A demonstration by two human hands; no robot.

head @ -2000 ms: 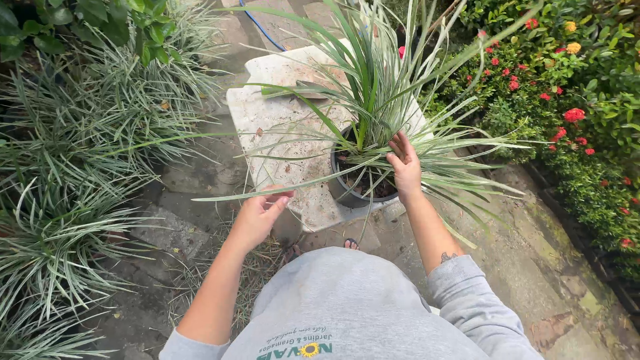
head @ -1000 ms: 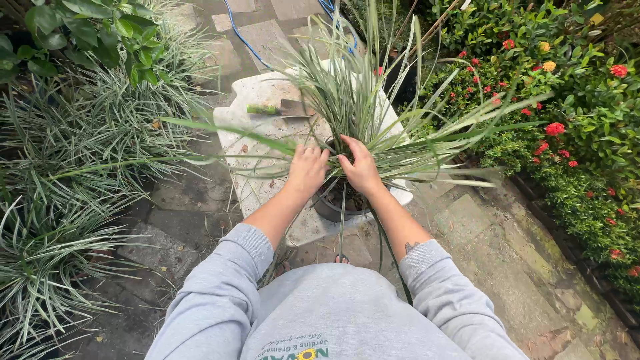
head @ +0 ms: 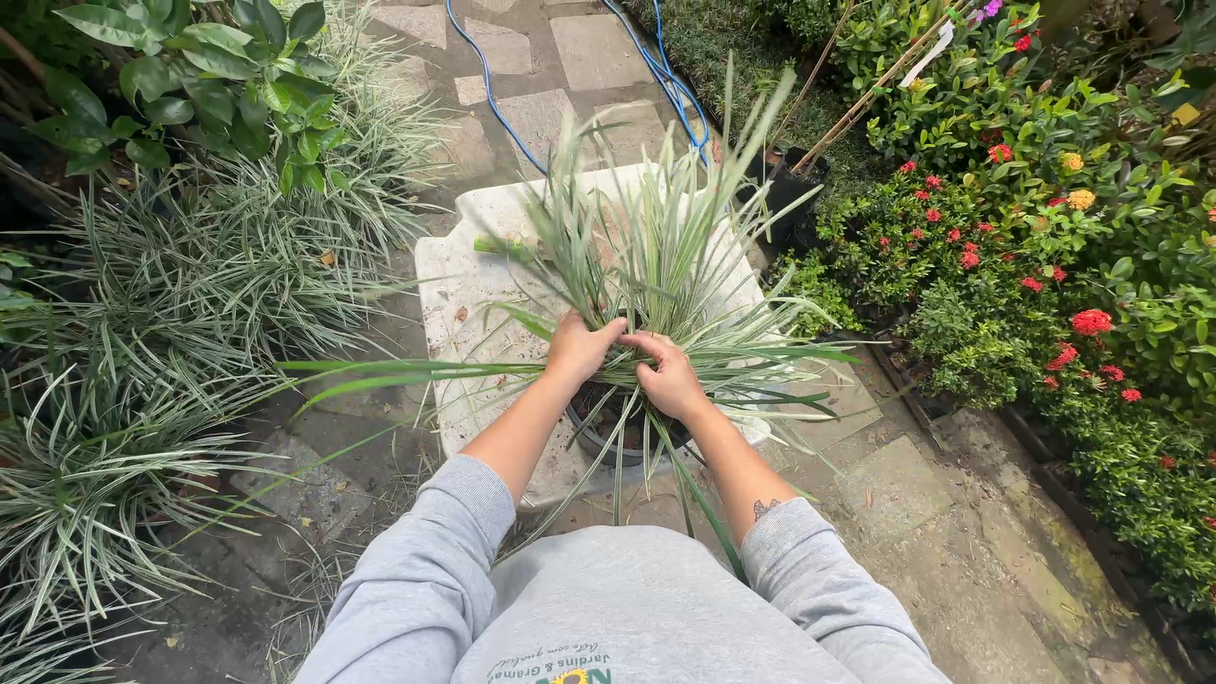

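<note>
A variegated, grass-like plant [head: 674, 256] with long striped leaves grows in a dark round plastic pot [head: 617, 454] on a worn white table [head: 465, 332]. My left hand [head: 578, 350] is closed around a bunch of its leaves near the base. Close beside it, my right hand [head: 667, 372] touches the leaf bases with bent fingers; whether it grips any is hidden among the foliage. Behind the leaves lies a hand trowel, mostly covered, its green handle [head: 503, 247] showing on the table's far left part.
Striped grassy plants [head: 237, 247] line the left side. A blue hose [head: 489, 81] runs over the stone paving [head: 598, 47] beyond the table. Shrubs with red flowers [head: 1091, 321] border the right, and a black pot [head: 788, 195] with stakes stands behind the table's right corner.
Two seconds ago my hands were apart, the left one off to the side of the pot. Both have come together at the plant's base, and more leaves stand gathered upward on the left.
</note>
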